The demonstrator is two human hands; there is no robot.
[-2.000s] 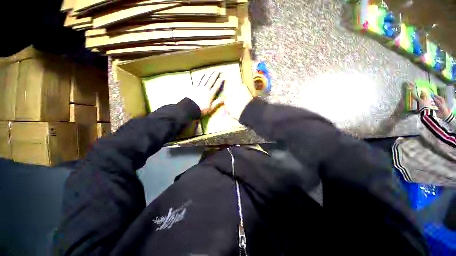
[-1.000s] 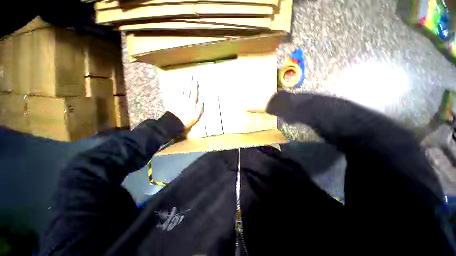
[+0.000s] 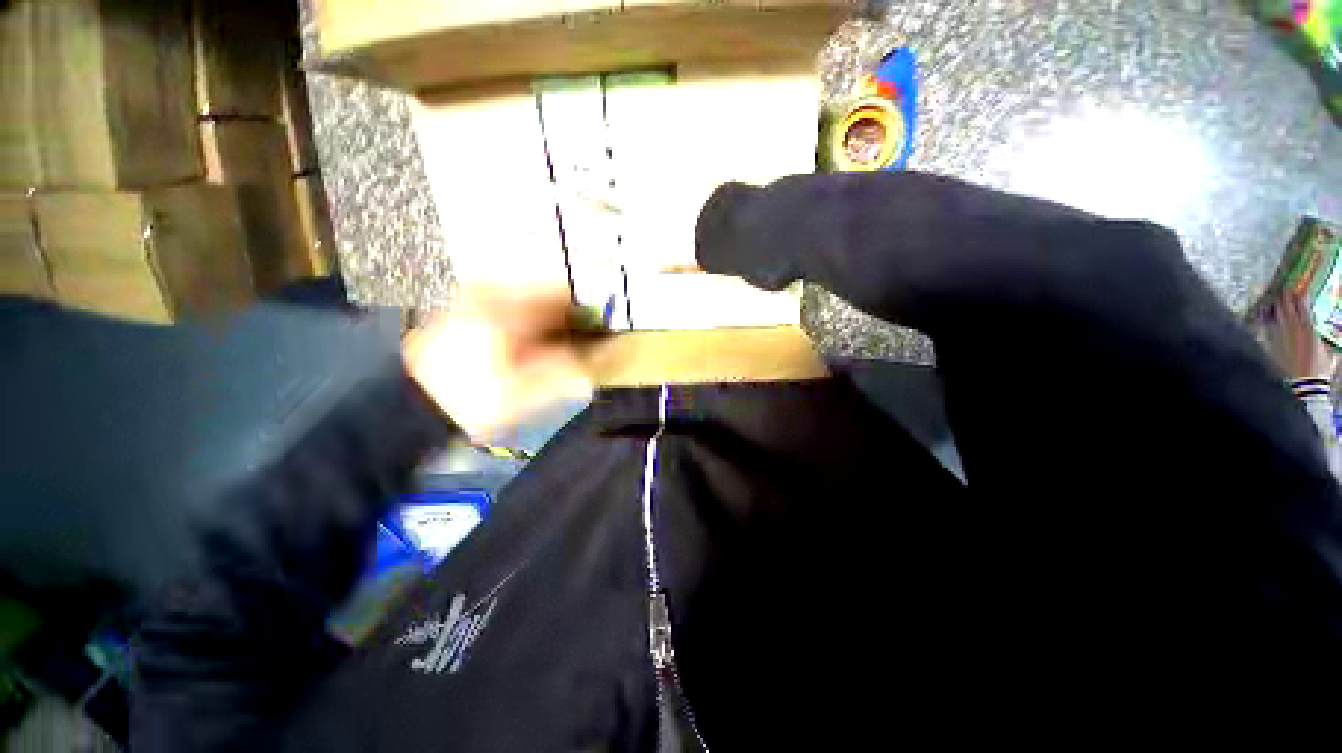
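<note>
The shipping carton (image 3: pixel 707 133) lies before me with its two side flaps folded inward and a narrow gap between them. The far flap (image 3: pixel 589 33) and the near flap (image 3: pixel 721 356) are not folded over the top. My left hand (image 3: pixel 501 353) is blurred, at the left part of the near flap; whether it grips the flap is unclear. My right hand (image 3: pixel 662 236) is over the right side flap, washed out by glare, its fingers barely visible. A tape dispenser (image 3: pixel 868 133) with a blue body lies right of the carton.
Stacked sealed cartons (image 3: pixel 184 243) stand at the left. The speckled bench top (image 3: pixel 971 88) extends right. Another person's hand (image 3: pixel 1291 336) is beside a green box (image 3: pixel 1310 272) at the right edge. A blue object (image 3: pixel 427 525) shows below the bench, and colourful items at the top right.
The side flaps have been folded over the boxes since the oldest frame. My left hand has moved from the left side flap to the near edge. The view has shifted, with the carton higher in it.
</note>
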